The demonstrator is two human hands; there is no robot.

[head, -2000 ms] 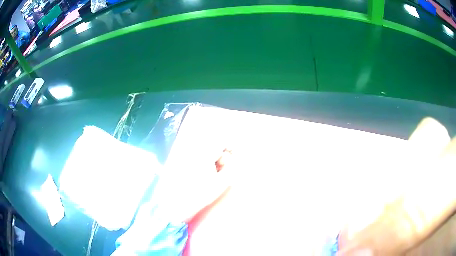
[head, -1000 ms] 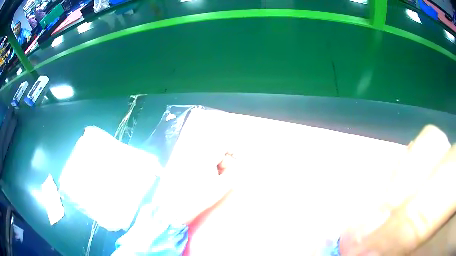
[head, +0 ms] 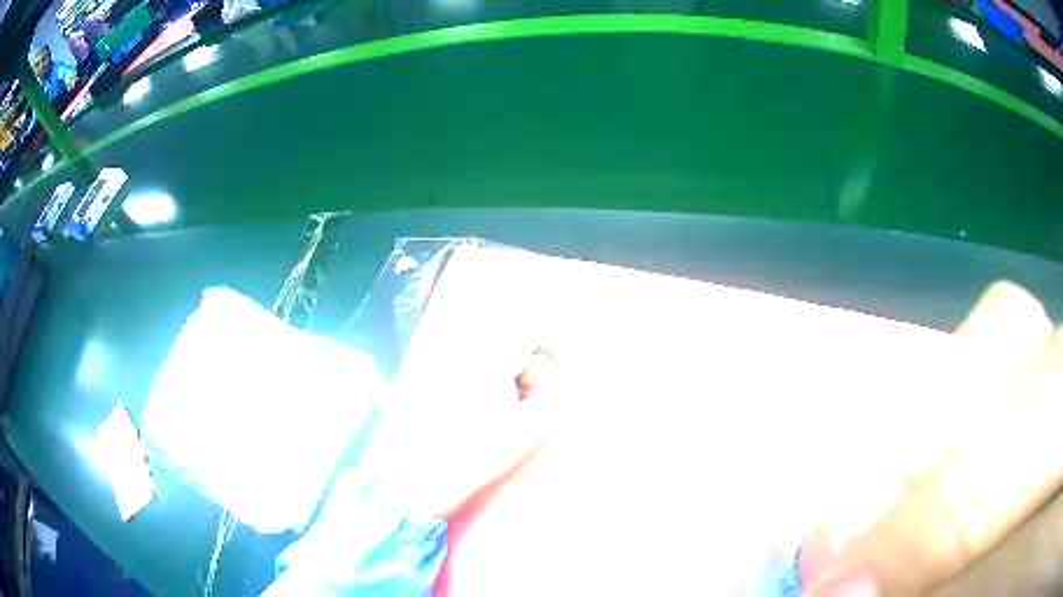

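The work mat (head: 699, 385) is overexposed to white, with a pink-red patch near my left wrist. My left hand (head: 501, 432) lies over its left part, mostly washed out by glare; a blue sleeve shows at the wrist. My right hand (head: 956, 501) is large and blurred at the right edge, partly overexposed, fingers pointing up. Whether either hand holds anything is hidden by the glare. A glaring white stack of bags (head: 262, 408) lies left of the mat. Clear crinkly plastic (head: 408, 280) shows at the mat's upper left corner.
Two white-and-blue boxes (head: 98, 203) stand at the far left on the green conveyor belt (head: 525, 128). A light-green guide rail (head: 525, 26) crosses behind. A white slip (head: 126, 461) lies left of the stack. Pale strands (head: 305, 268) lie behind it. Other stations show at the top left.
The dark line on the belt has shifted right and the two boxes have moved slightly right and up. Both hands stay nearly in place, with small shifts of the right hand.
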